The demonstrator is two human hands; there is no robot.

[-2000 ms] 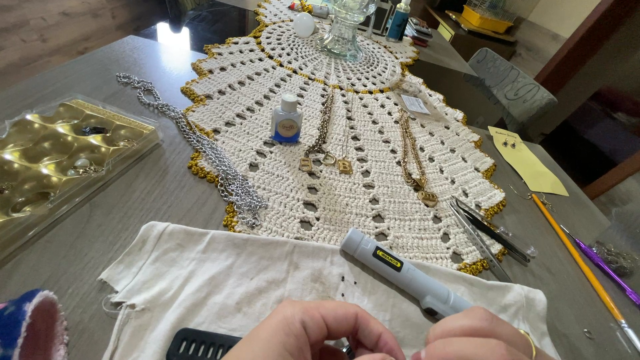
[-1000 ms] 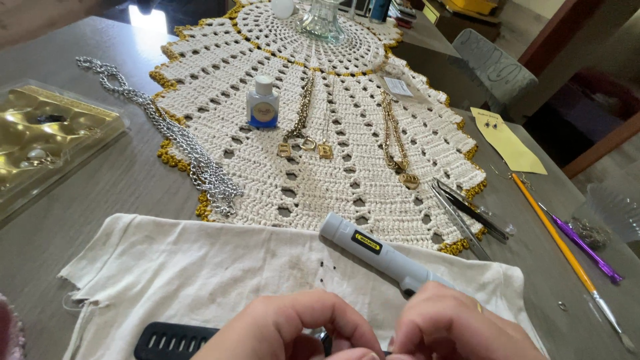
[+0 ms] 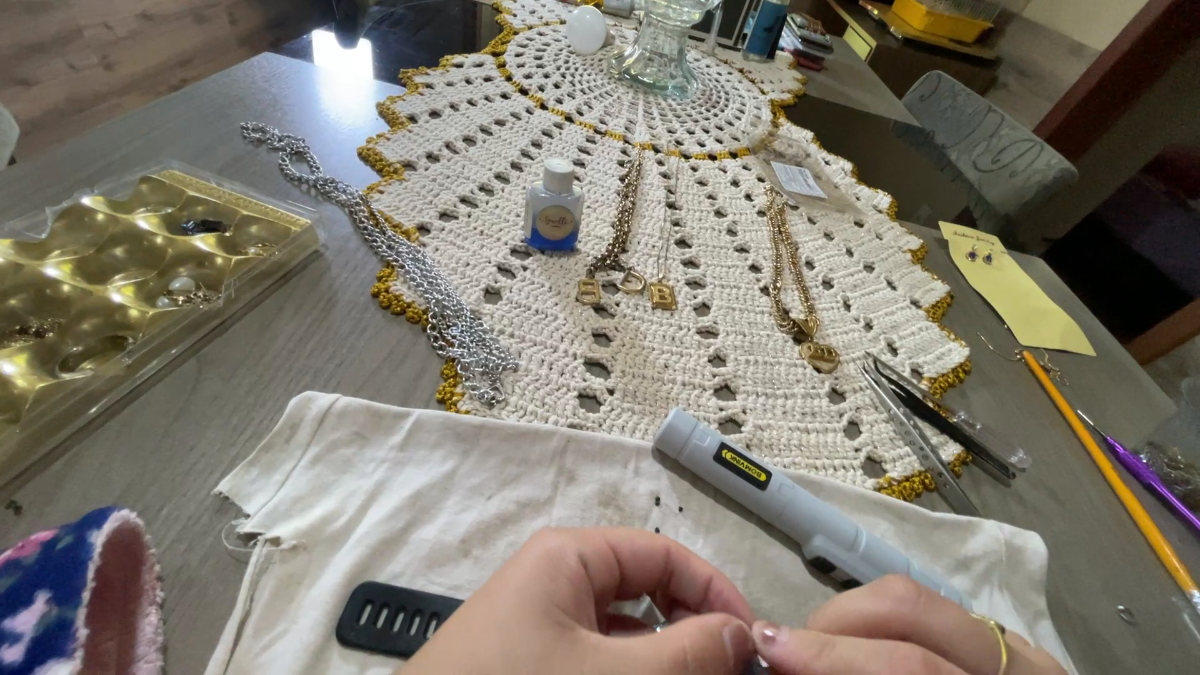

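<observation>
Near the bottom edge, my left hand point(image 3: 600, 609) has its fingers closed on a small metallic object point(image 3: 652, 614), mostly hidden by the fingers. A black slotted strap point(image 3: 394, 621) comes out from under that hand onto a white cloth point(image 3: 469, 487); whether it joins the metallic object cannot be told. My right hand point(image 3: 900, 633), with a gold-coloured ring, meets the left fingertips at the same object. Just above it lies a grey pen-shaped tool point(image 3: 787, 502) bearing a yellow and black label. Several tiny black specks point(image 3: 667, 504) rest on the cloth between the hands and the tool.
On the crocheted doily point(image 3: 562, 347) are a small bottle with blue liquid point(image 3: 553, 208), gold-coloured necklaces point(image 3: 792, 281) and a silver-coloured chain point(image 3: 450, 319). Metal tweezers point(image 3: 919, 436) and an orange-handled brush point(image 3: 1106, 469) lie right. A gold tray point(image 3: 309, 234) stands left.
Both hands stay together at the bottom over the cloth, with slightly shifted fingers. A dark shape at the top left in the frame from one second ago no longer covers that corner.
</observation>
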